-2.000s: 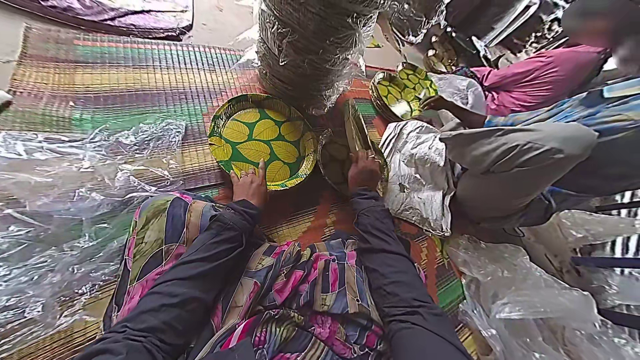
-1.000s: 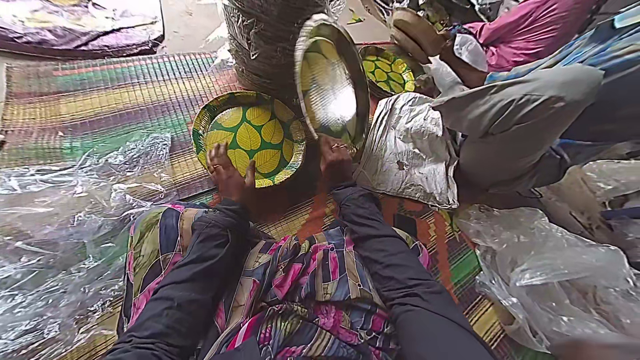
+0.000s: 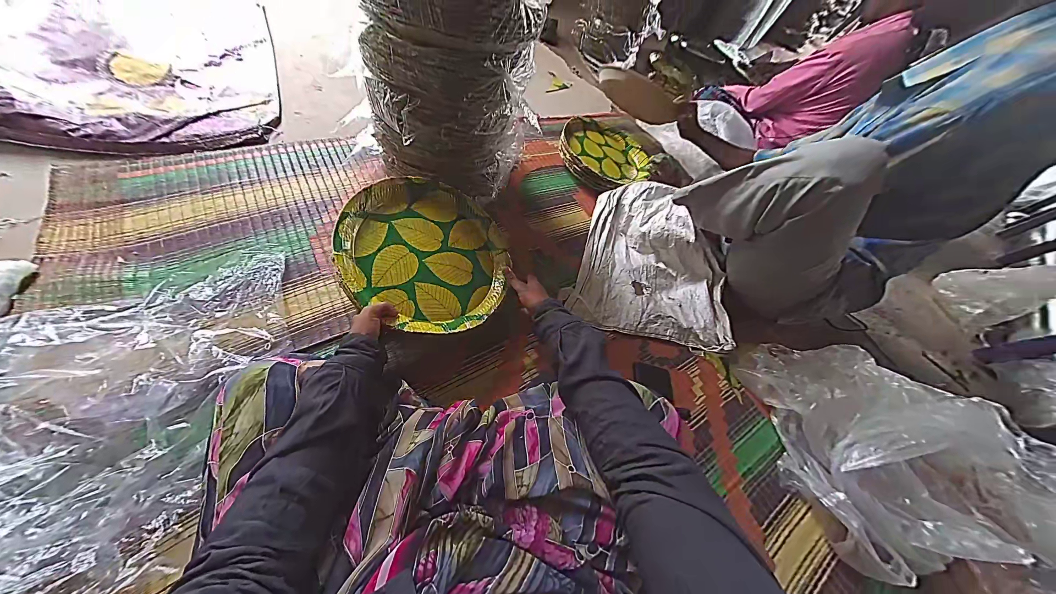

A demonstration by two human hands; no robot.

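Observation:
A round plate with yellow leaves on green (image 3: 422,256) lies face up in front of me, apparently on a stack of such plates. At its lower left rim is my left hand (image 3: 374,318), its fingers gripping the edge. My right hand (image 3: 528,292) touches the right rim with its fingertips; whether it grips is not clear. Just behind the plate stands a tall stack wrapped in clear plastic film (image 3: 445,91). Farther right sits a smaller-looking stack of leaf-patterned plates (image 3: 604,154).
A woven striped mat (image 3: 206,206) covers the floor. Clear plastic sheeting (image 3: 107,412) spreads at left, with a crumpled plastic bag (image 3: 891,454) at lower right. A white woven sack (image 3: 652,264) lies beside a seated person's grey-trousered leg (image 3: 792,206). Another person's pink sleeve (image 3: 833,82) shows behind.
The shiny plate that my right hand held upright a second ago is now down on the stack in front of me. My left hand has moved to the near rim.

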